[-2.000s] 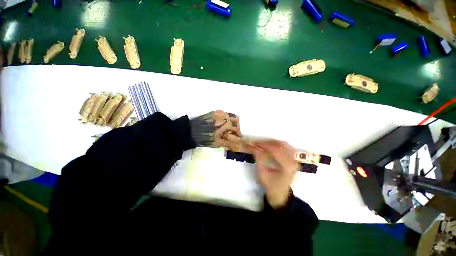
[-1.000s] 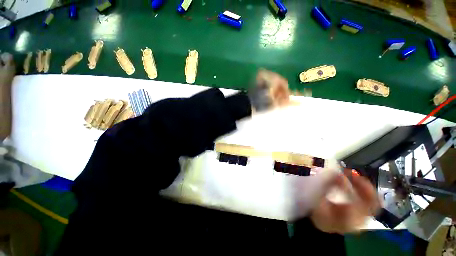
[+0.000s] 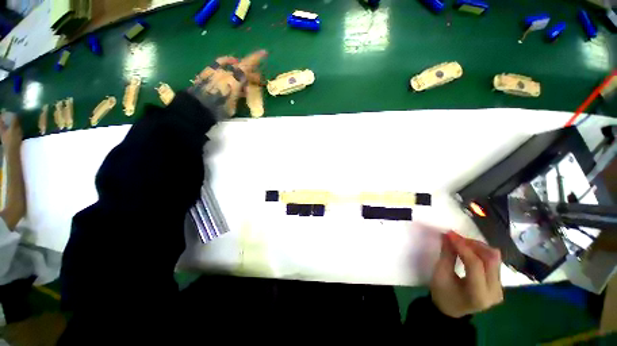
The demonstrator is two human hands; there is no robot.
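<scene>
My left hand (image 3: pixel 226 81) is over the green belt, its fingers at a tan part (image 3: pixel 254 103); whether it grips the part is unclear. Another tan part (image 3: pixel 291 82) with a dark round detail lies just to its right. My right hand (image 3: pixel 467 274) is near the table's front edge, left of the black feeder (image 3: pixel 497 169). Its thumb and fingertips are close together; blur hides whether they hold a small piece. The pale strip fixture (image 3: pixel 348 198), with black blocks at its ends and near edge, lies mid-table. Neither hand touches it.
Silver strips (image 3: pixel 211 215) lie beside my left sleeve. More tan parts (image 3: pixel 436 76) and blue parts (image 3: pixel 304 20) are on the belt. A grey metal arm (image 3: pixel 582 215) crosses the feeder, with a red hose (image 3: pixel 587 105) behind. Another person's arm (image 3: pixel 12 172) is at far left.
My left hand has moved left along the belt, and a tan part with a round detail now lies right of it. My right hand has left the fixture for the feeder side. The view has shifted.
</scene>
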